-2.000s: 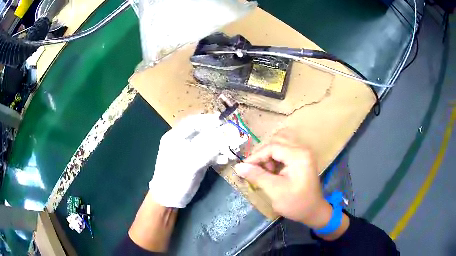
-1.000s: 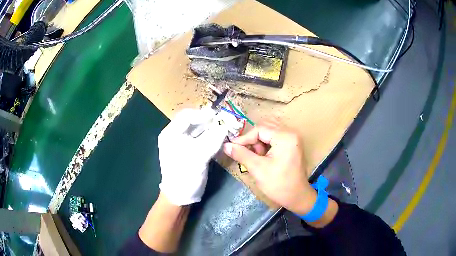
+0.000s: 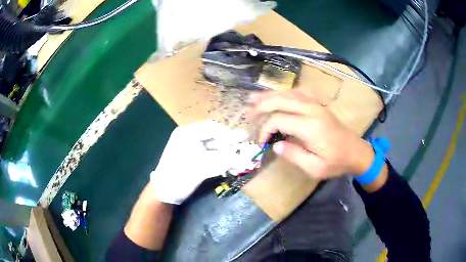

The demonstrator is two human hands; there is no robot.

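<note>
My left hand [image 3: 191, 161], in a white glove, holds a wired board assembly [image 3: 232, 183] over the bench edge. Its dark board with a yellow part shows below the glove. My right hand [image 3: 301, 135], bare with a blue wrist strap [image 3: 377, 161], is blurred. Its thumb and fingers close on a dark part at the ends of the coloured lead wires [image 3: 260, 152], right beside the glove. The white part of the assembly is hard to tell from the glove.
The soldering iron [image 3: 296, 52] rests in its dirty black stand [image 3: 230, 64] on the cardboard mat [image 3: 179, 100]. A translucent hood [image 3: 191, 23] hangs at the top. Another wired board assembly [image 3: 71, 212] lies at lower left. A cardboard piece [image 3: 46, 235] stands beside it.
My right hand has moved from the near side of the assembly up to its right, onto the dark part. The assembly has turned, so its board and yellow part now show below the glove.
</note>
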